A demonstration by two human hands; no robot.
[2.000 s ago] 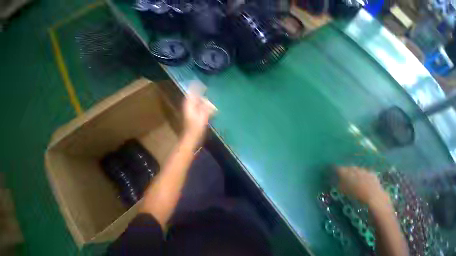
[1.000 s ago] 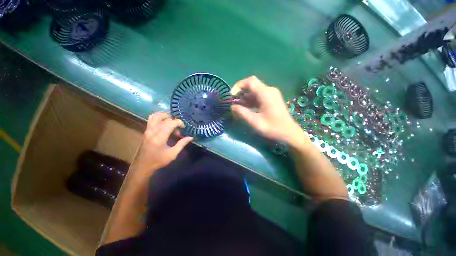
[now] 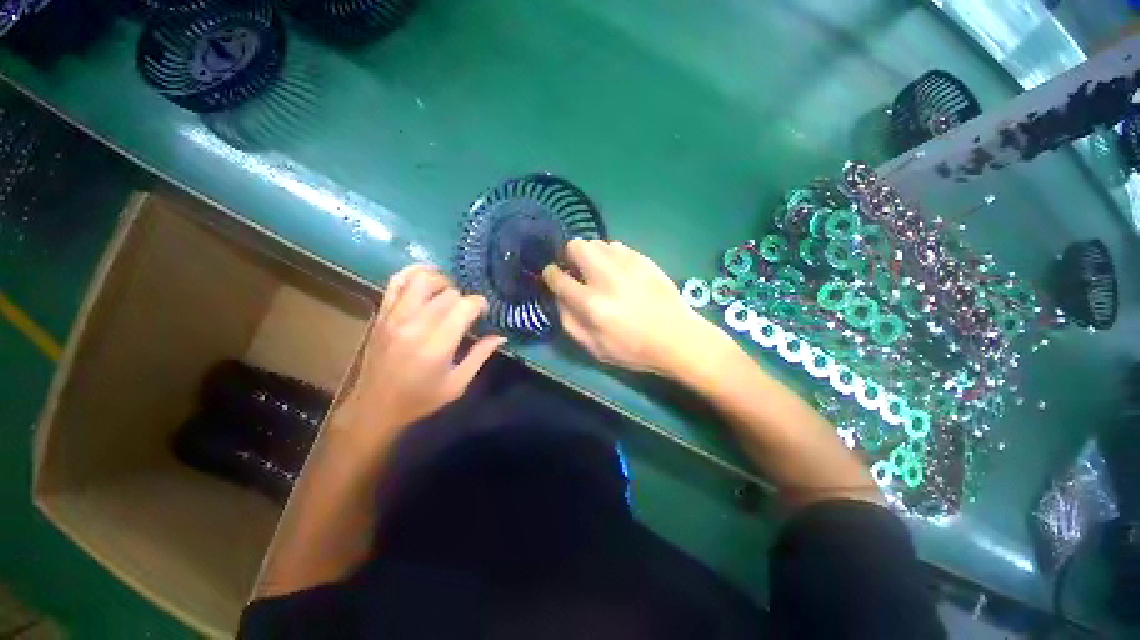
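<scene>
A black slotted blower wheel lies on the green bench top in front of me, near its edge. My left hand is at the wheel's lower left rim, its fingers bent; whether it grips the rim is not clear. My right hand reaches over the wheel's right side, with thumb and fingertips pinched near the hub. A thin reddish bit shows at these fingertips, too small to name. Green and whitish ring washers lie in rows and a heap to the right.
Small metal fittings lie among the rings. More wheels lie at the upper left, upper right and far right. An open carton with stacked wheels stands below the bench edge. A plastic bag lies at the right.
My hands have come together at a wheel in front of me. Since one second ago, my right fingertips have moved from the wheel's right rim inward to its hub. The view has shifted slightly.
</scene>
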